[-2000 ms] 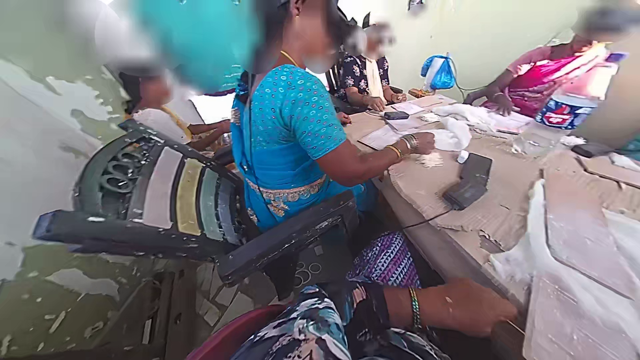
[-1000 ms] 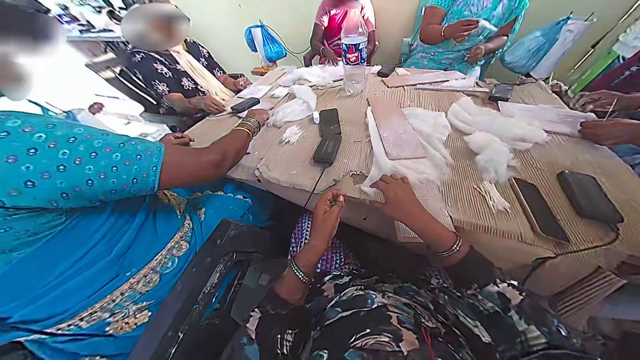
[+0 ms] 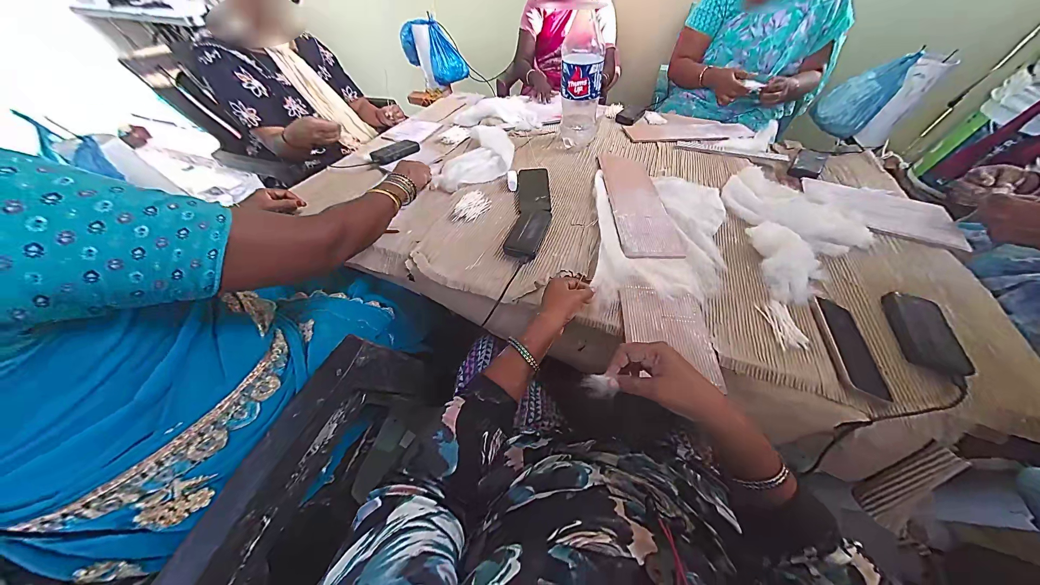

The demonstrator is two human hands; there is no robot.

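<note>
Near the table's front edge, my left hand (image 3: pixel 567 296) is beside a sheet of white cotton wool (image 3: pixel 621 268), its fingers curled; whether they touch or hold any of it is unclear. My right hand (image 3: pixel 654 374) is lower, over my lap, pinching a small white cotton tuft (image 3: pixel 601 385) between thumb and fingers. A pinkish flat board (image 3: pixel 642 207) lies on the cotton sheet. Another board (image 3: pixel 670 329) sticks out beneath it towards me. Loose cotton wool (image 3: pixel 784 252) lies to the right, above a small bundle of thin white cotton wicks (image 3: pixel 782 327).
A smartphone (image 3: pixel 853 349) and a black case (image 3: pixel 926 335) with a cable lie at right. Ahead are a plastic bottle (image 3: pixel 579 101), a black device (image 3: pixel 528 233) and a wick pile (image 3: pixel 471 206). A co-worker's arm (image 3: pixel 313 236) reaches in from the left; other people sit around the table.
My right hand has moved from the cotton sheet back over my lap, with a cotton tuft now in its fingers. The view swung right from the earliest frame.
</note>
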